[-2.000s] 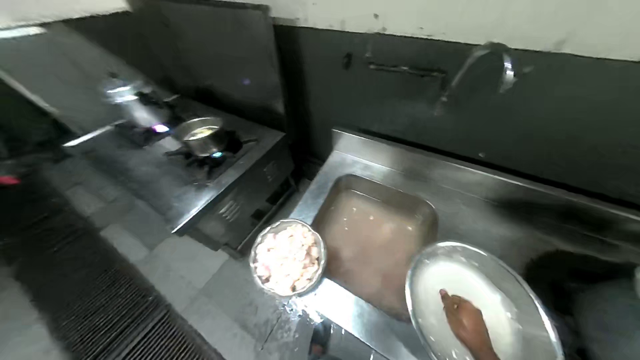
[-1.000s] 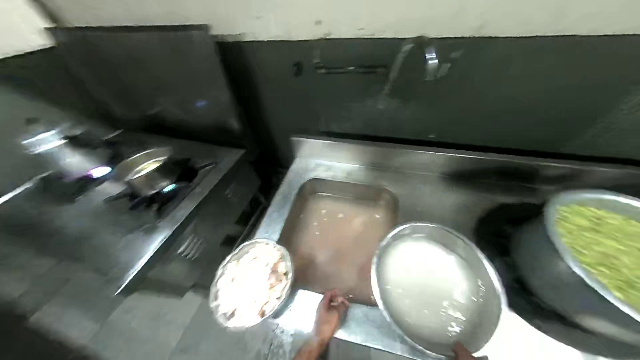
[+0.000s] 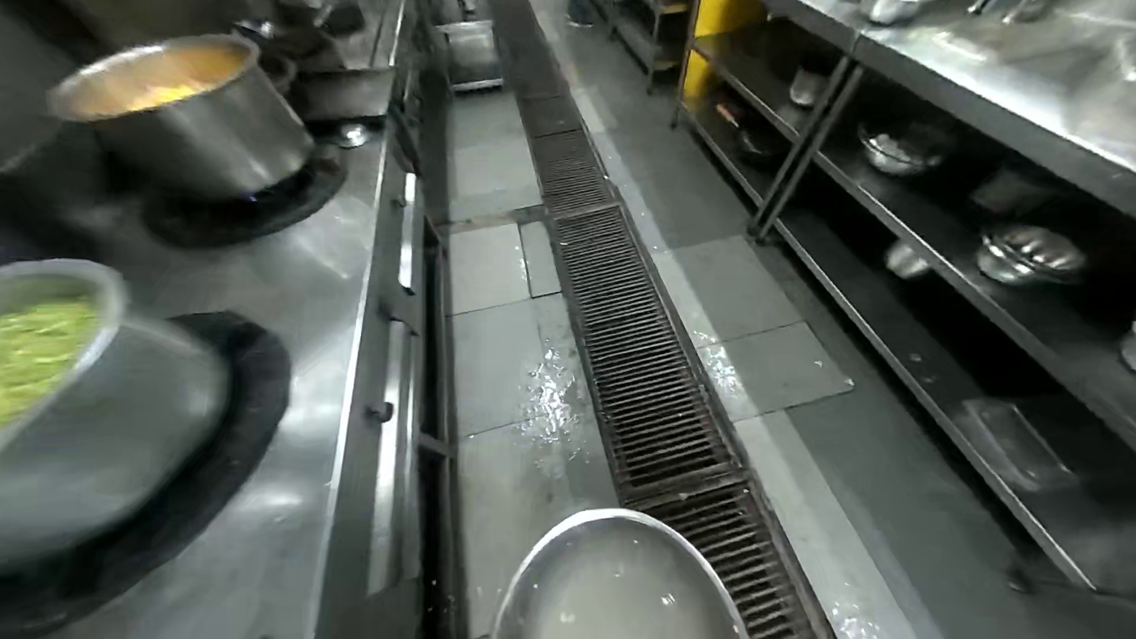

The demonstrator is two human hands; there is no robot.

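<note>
A round metal basin [image 3: 621, 577] with cloudy whitish liquid shows at the bottom edge, over the floor tiles beside the drain; its lower part is cut off. Neither of my hands is in view, so what holds the basin is hidden. To the left, a large metal pot [image 3: 106, 426] of chopped green vegetables stands on a black burner ring [image 3: 257, 382]. Farther back on the same steel range sits a big pot [image 3: 204, 124] with orange-yellow contents.
A slatted metal floor drain [image 3: 621, 319] runs ahead between tiles with wet patches [image 3: 550, 390]. Steel shelving [image 3: 941, 257] with bowls [image 3: 1029, 253] lines the right side. Handles [image 3: 390, 444] stick out from the range front. A ladle [image 3: 352, 135] lies on the range.
The view has swung far right, from the sink to the aisle. The basin that was beside the sink is now over the floor. Both hands have left the view.
</note>
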